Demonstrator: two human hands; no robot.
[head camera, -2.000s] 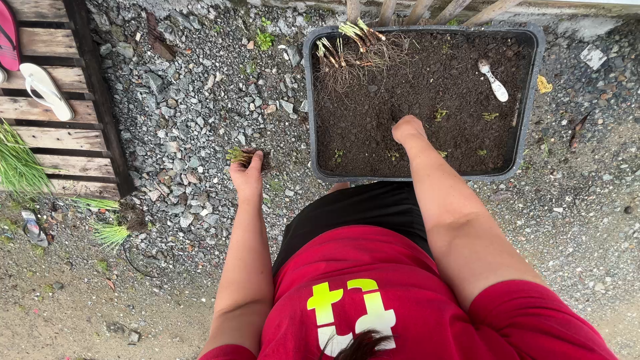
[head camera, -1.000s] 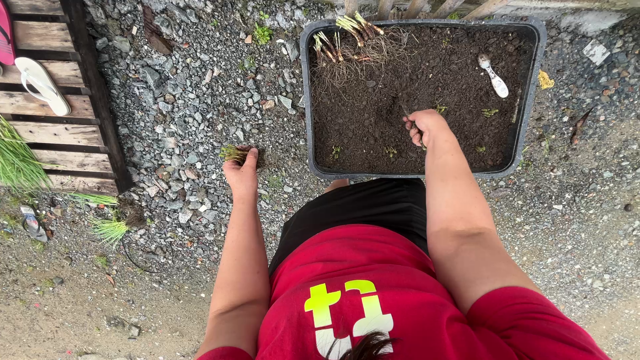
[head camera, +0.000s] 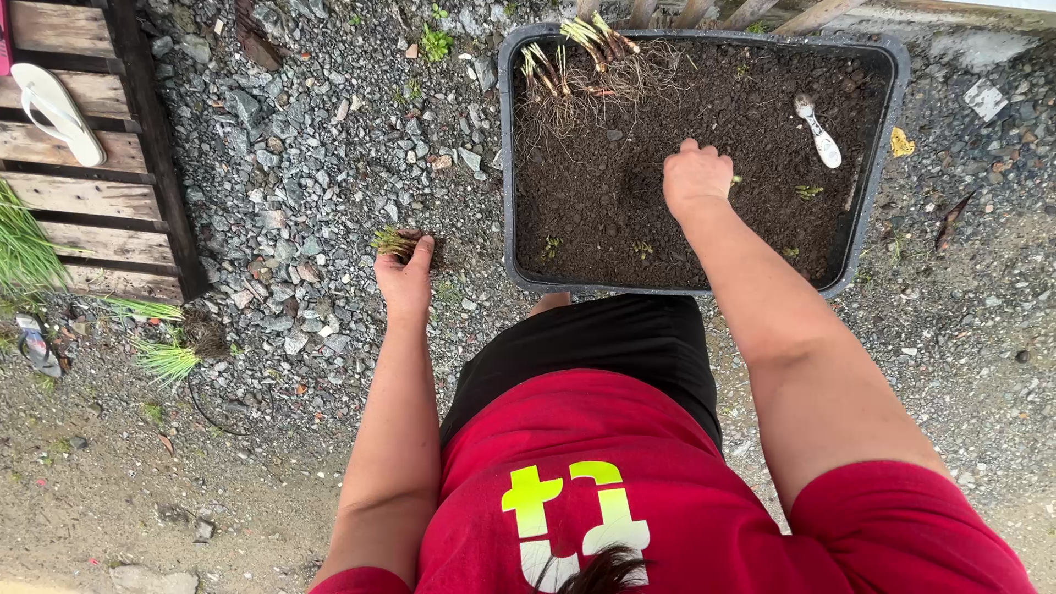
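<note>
My left hand (head camera: 406, 276) is closed around a small bunch of trimmed seedlings (head camera: 396, 242) with soil at their roots, over the gravel left of the tub. My right hand (head camera: 698, 177) is low over the soil (head camera: 594, 198) in the black plastic tub (head camera: 509, 165), beside a small hollow; its fingertips and anything between them are hidden. Short green cuttings (head camera: 643, 249) stand in the soil near the hand and along the near side. Bare-rooted trimmed stalks (head camera: 596, 48) lie in the tub's far left corner. A white-handled spoon (head camera: 817, 132) rests on the soil at the right.
A wooden pallet (head camera: 91, 198) at the left holds a white flip-flop (head camera: 58, 114) and long green leaves (head camera: 25, 243). A rooted green clump (head camera: 177, 351) lies on the ground below it. Wooden slats (head camera: 697, 12) stand behind the tub, and a yellow leaf (head camera: 901, 143) lies to its right.
My right hand was lower on the soil two seconds ago, drew back to the right with its fingers showing, and is now turned knuckles up over the soil. The left hand keeps its bunch in place.
</note>
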